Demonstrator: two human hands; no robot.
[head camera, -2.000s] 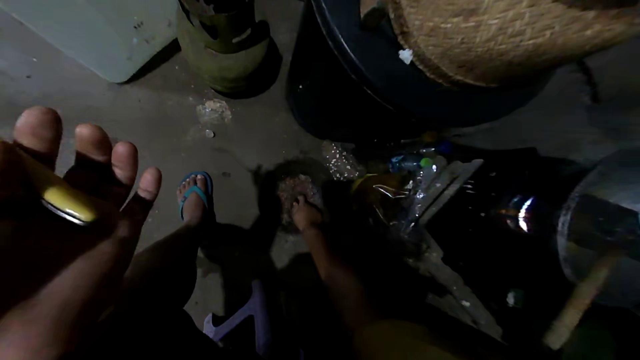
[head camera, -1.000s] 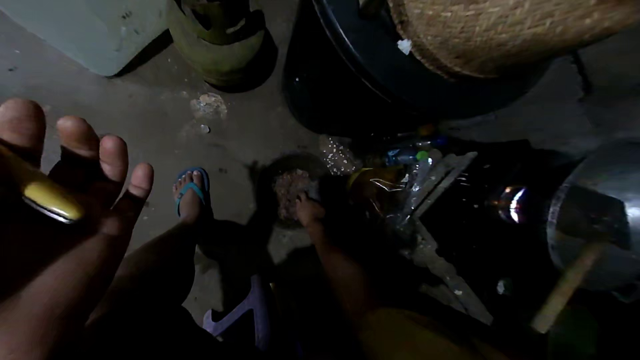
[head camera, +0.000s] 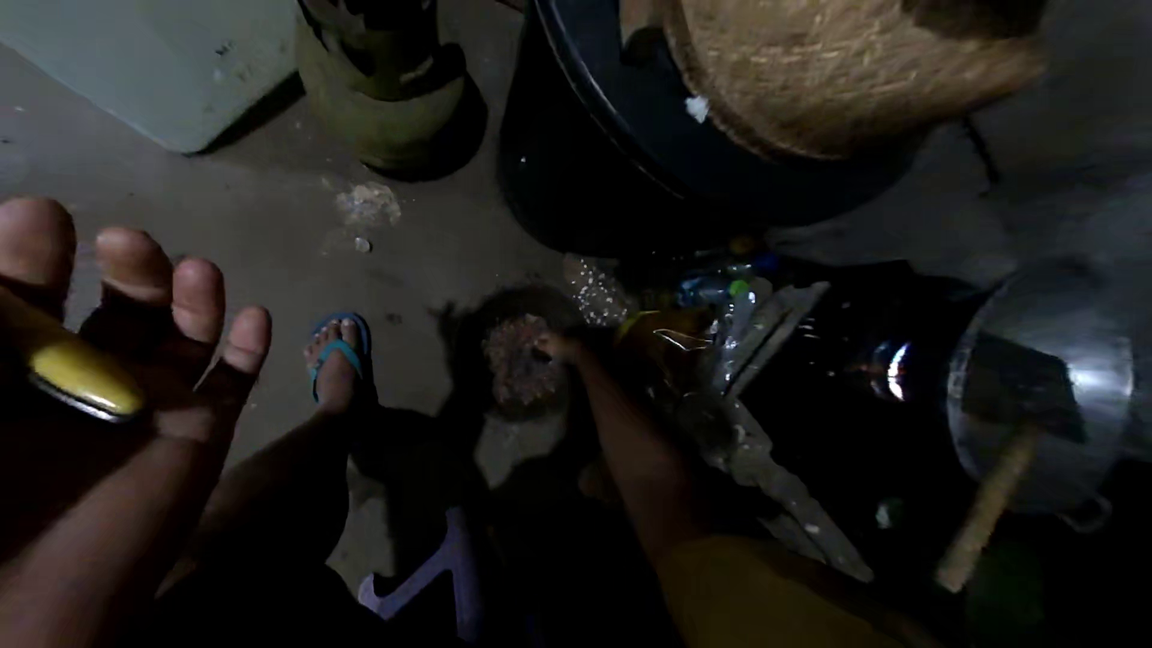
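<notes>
My left hand (head camera: 162, 360) is large at the left edge, palm up, fingers loosely curled. A yellow handle with a metal edge (head camera: 85, 373) lies across its palm; the rest of that tool is out of view or in shadow. Lower down, near the floor, my right hand (head camera: 560, 347) reaches into a dark round bowl (head camera: 531, 301) at its right side. The bowl holds a pinkish, lumpy mass (head camera: 520, 360), which the fingertips touch. Dim light hides whether the fingers hold any of it.
A dark tub (head camera: 585, 180) with a woven basket (head camera: 810, 81) on top stands ahead. Left of it are a green gas cylinder (head camera: 387, 117) and a pale container (head camera: 171, 72). Plastic bags and bottles (head camera: 711, 288) lie at right, beside a metal pot (head camera: 1035, 360) with a wooden handle (head camera: 990, 504).
My right hand, at the middle of the bowl two seconds ago, is now at its right side. The left hand keeps the yellow-handled tool.
</notes>
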